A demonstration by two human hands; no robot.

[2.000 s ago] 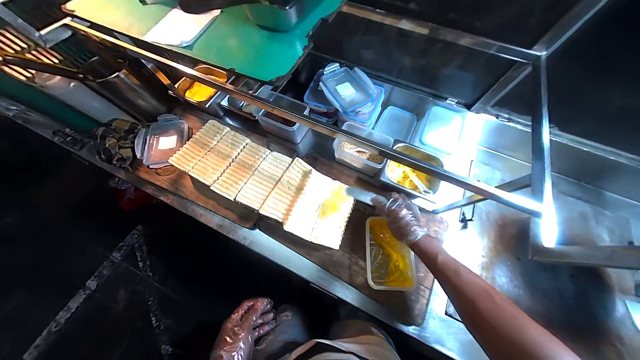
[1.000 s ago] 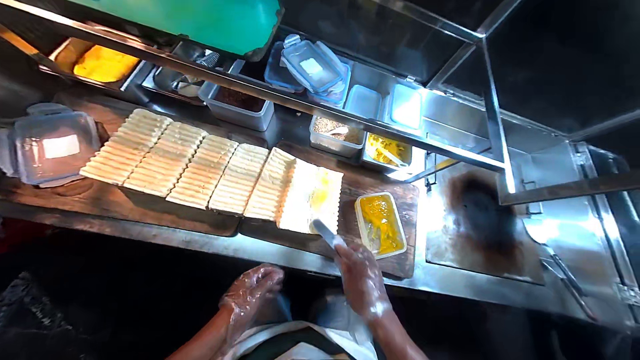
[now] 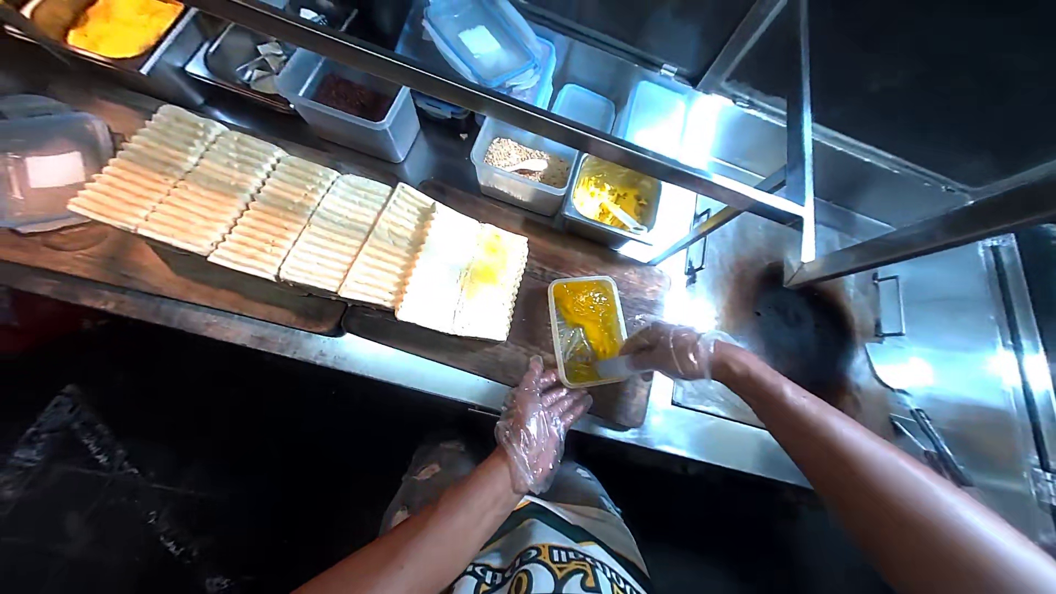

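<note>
My right hand, in a clear plastic glove, grips a flat spreader whose blade dips into the yellow spread in a rectangular plastic tub. Below the tub's near left corner is my gloved left hand, fingers apart and holding nothing; whether it touches the tub I cannot tell. To the left of the tub, ridged bread slices lie side by side on dark wooden boards. The rightmost slice has a yellow smear on its upper middle.
Behind the boards stand a tub of chopped nuts, a metal container of yellow filling and a tub of dark filling. A metal rail crosses above them. Clear lids lie at left. A stained metal plate and a scraper are at right.
My right hand has moved the spreader from the rightmost bread into the tub of yellow spread. My left hand has come up beside the tub, its fingers spread. The view has shifted closer.
</note>
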